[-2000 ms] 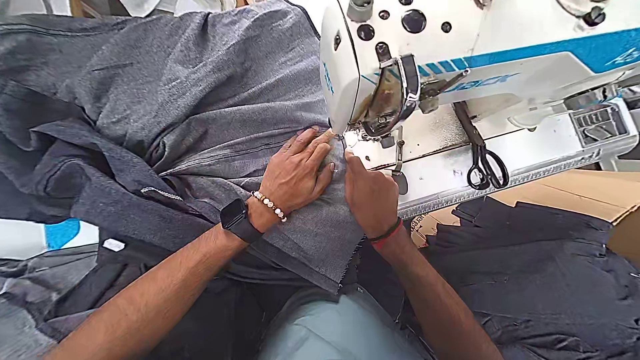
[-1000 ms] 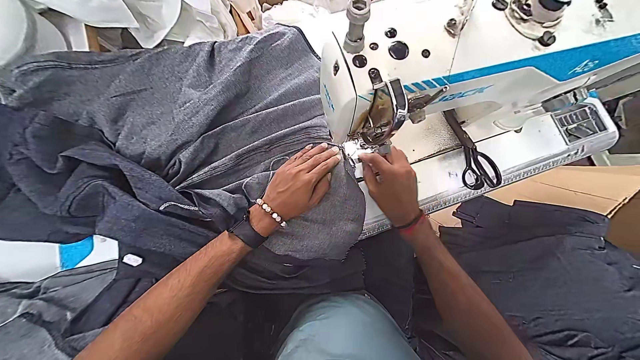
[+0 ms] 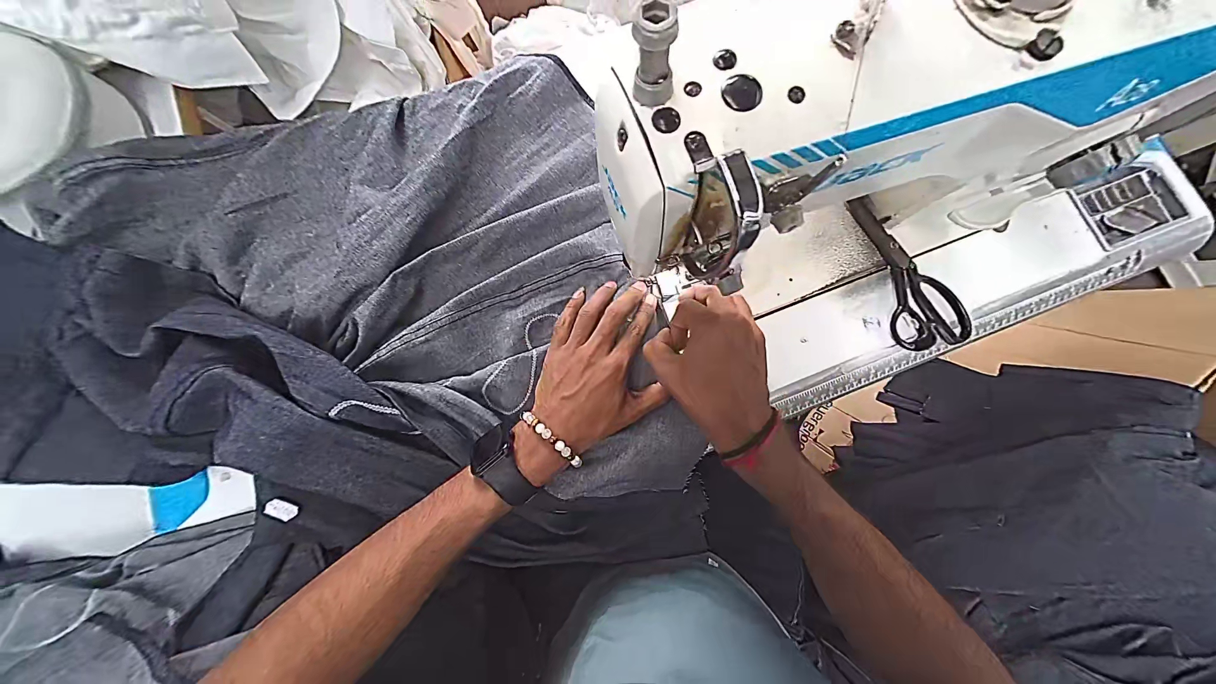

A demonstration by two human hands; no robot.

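Observation:
Dark grey denim fabric [image 3: 456, 199] lies in folds over the left part of the sewing table, its right edge by the presser foot [image 3: 673, 282] of a white and blue Jack sewing machine [image 3: 760, 114]. Flat on the fabric, fingers spread and tips near the foot, rests my left hand [image 3: 594, 370]; it wears a beaded bracelet and a dark watch. My right hand [image 3: 712, 361] has its fingers curled just in front of the foot, at the fabric's edge. Whether it pinches the cloth is hidden by the fingers.
Black-handled scissors [image 3: 926, 309] lie on the machine bed, right of my right hand. A ruler strip [image 3: 855, 380] edges the table. Dark cut fabric pieces [image 3: 1035, 475] lie over a cardboard box [image 3: 1092, 332] at the lower right. White fabric [image 3: 313, 47] is piled at the upper left.
The fabric edge in front of my hands has shifted, its hanging corner now rounded and folded. My right hand's fingers, stretched toward the foot a second ago, are now curled closer to my left hand.

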